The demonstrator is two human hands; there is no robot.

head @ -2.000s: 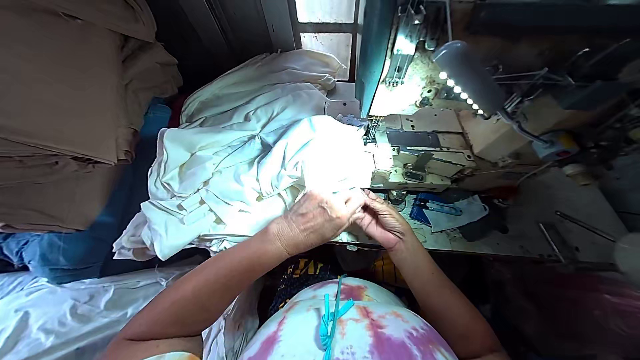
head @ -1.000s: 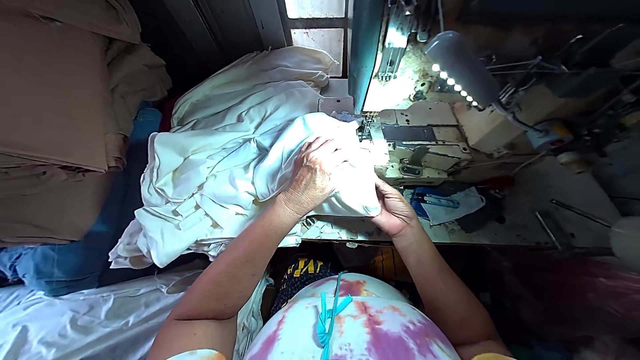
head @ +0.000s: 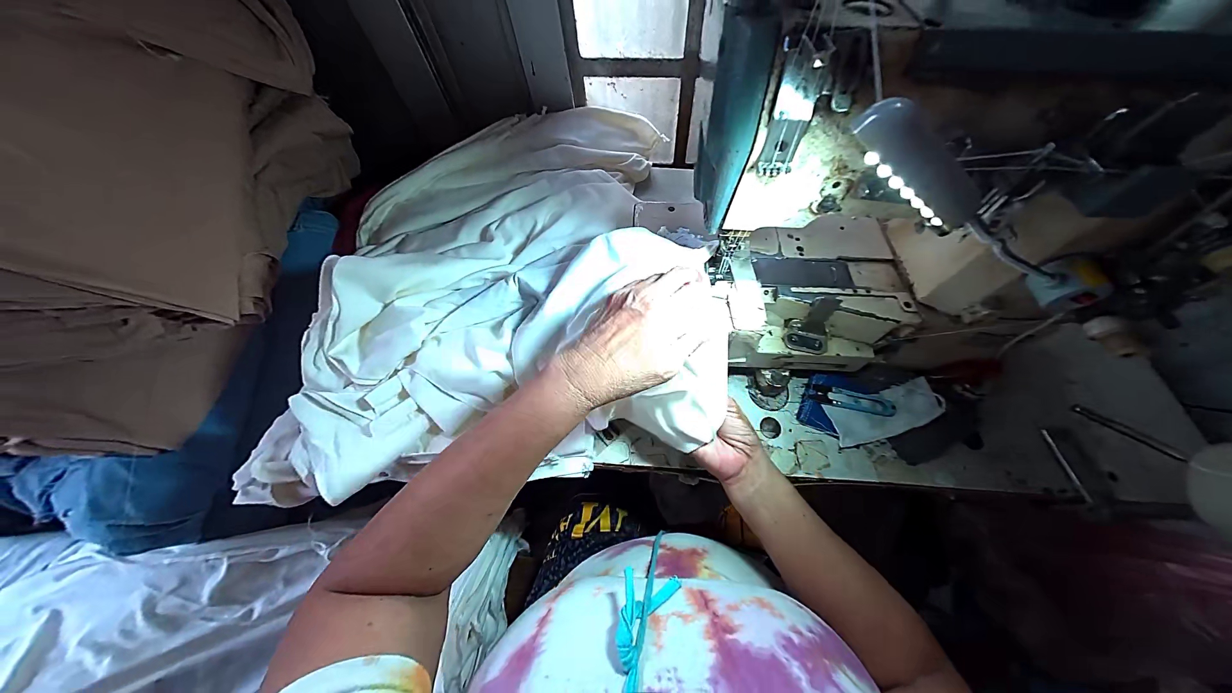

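White fabric (head: 462, 279) lies in a bunched heap on the left of the sewing machine (head: 818, 289), its right edge beside the needle area. My left hand (head: 640, 337) rests on top of the fabric with the fingers spread over it, some washed out by the lamp light. Lower right, my right hand (head: 730, 443) grips the near corner of the same fabric, its fingers partly hidden beneath. Right of that hand, thread snips (head: 861, 401) with a blue handle lie on a white cloth scrap.
A lit LED lamp (head: 914, 159) hangs over the machine bed. Folded brown fabric (head: 125, 192) is stacked at the left above blue cloth (head: 164, 481). More white cloth (head: 173, 597) lies lower left. Metal rods (head: 1126, 433) are at the right of the table.
Two seconds ago my hands were close together at the fabric's near edge; now the left is farther up on the fabric and the right holds its corner. The fabric is spread flatter beside the machine.
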